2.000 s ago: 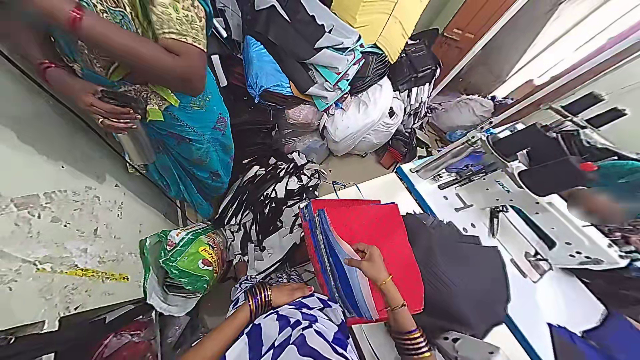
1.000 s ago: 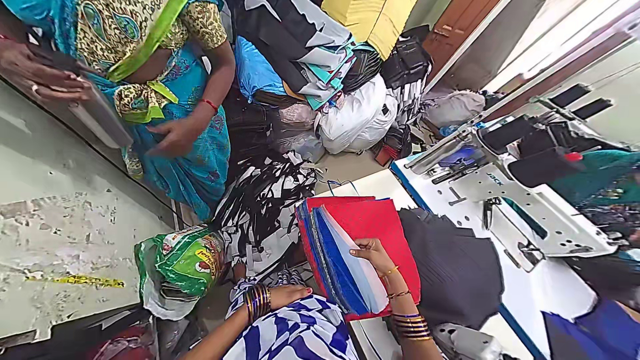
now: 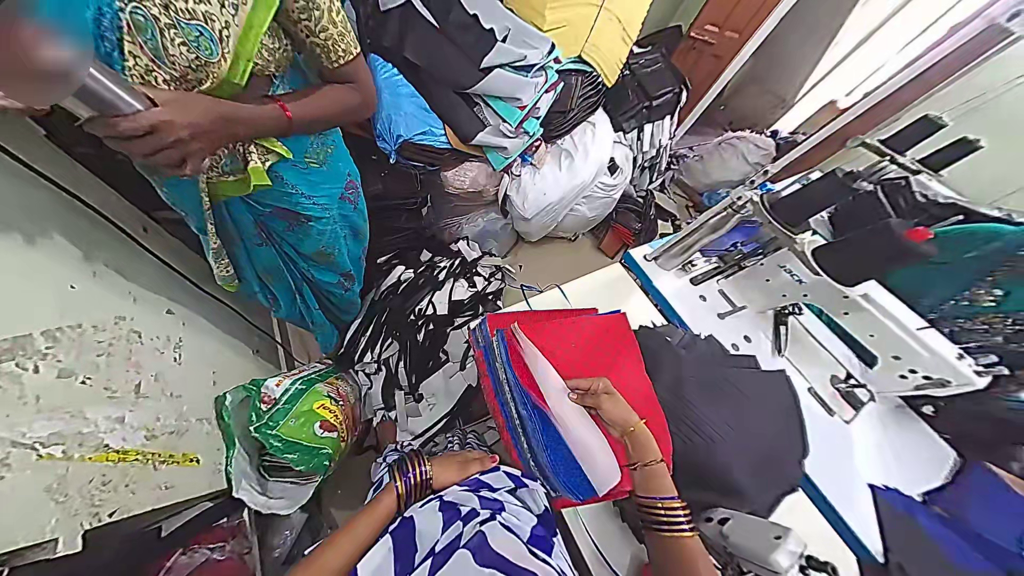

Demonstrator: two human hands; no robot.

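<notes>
My right hand (image 3: 604,406) is over a stack of red, blue and grey fabric pieces (image 3: 620,344), its fingers pinching the edge of a white piece (image 3: 564,416) that lies folded back across the stack. Blue layers show along the stack's left side. My left hand (image 3: 462,470) rests flat on my lap, on blue and white patterned cloth (image 3: 472,524), and holds nothing. Beside the stack, to the right, lies a pile of dark grey fabric pieces (image 3: 720,424).
A Jack sewing machine (image 3: 864,320) stands on the white table at right. Black and white scraps (image 3: 424,336) cover the floor ahead, near a green bag (image 3: 296,428). Bundles and a white sack (image 3: 572,184) lie beyond. Another person (image 3: 264,184) stands at upper left, holding a metal cylinder (image 3: 108,92).
The other person, at upper left, has turned and now has a hand on the metal cylinder. My right hand stays at the stack and my left on my lap.
</notes>
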